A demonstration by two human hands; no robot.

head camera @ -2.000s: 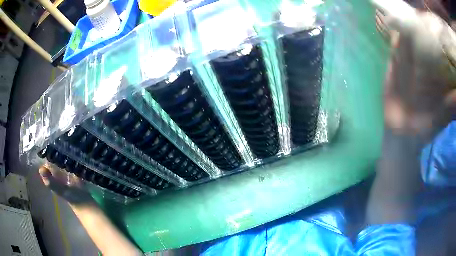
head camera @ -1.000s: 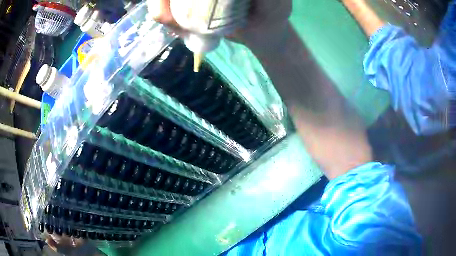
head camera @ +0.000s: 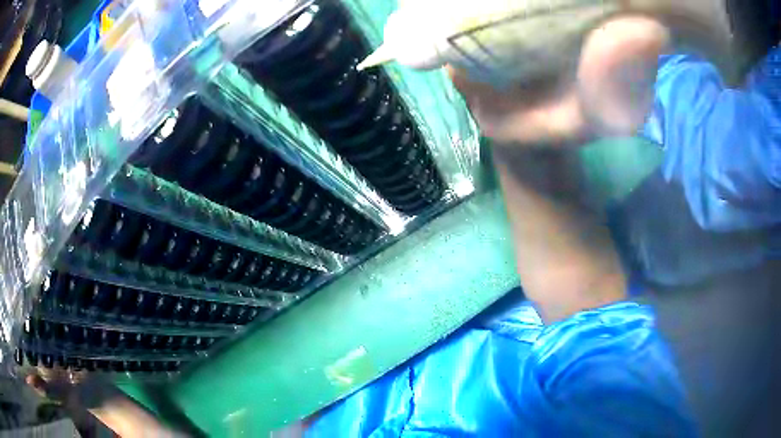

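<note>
My right hand (head camera: 557, 94) grips a white squeeze bottle (head camera: 522, 30) with a dark-lined label. Its pale tip points left, at or just over the black ring-like parts (head camera: 342, 85) in the nearest right row of the tray. I cannot tell if the tip touches them. The large clear blister tray (head camera: 308, 150) holds several rows of glossy black round parts with clear dividers between. My left hand (head camera: 64, 389) is small and blurred at the tray's far left lower corner, its fingers partly hidden by the tray, seemingly holding it.
The green mat (head camera: 411, 282) shows under and in front of the tray. A white capped bottle (head camera: 50, 68) stands by a blue bin (head camera: 81, 43) beyond the tray, with something yellow beside it. Another person's blue sleeve (head camera: 715, 145) is at the right.
My right hand came in from the right with the bottle after the first frame. Since the second, the bottle has tilted to lie more sideways and the tray sits further left in view.
</note>
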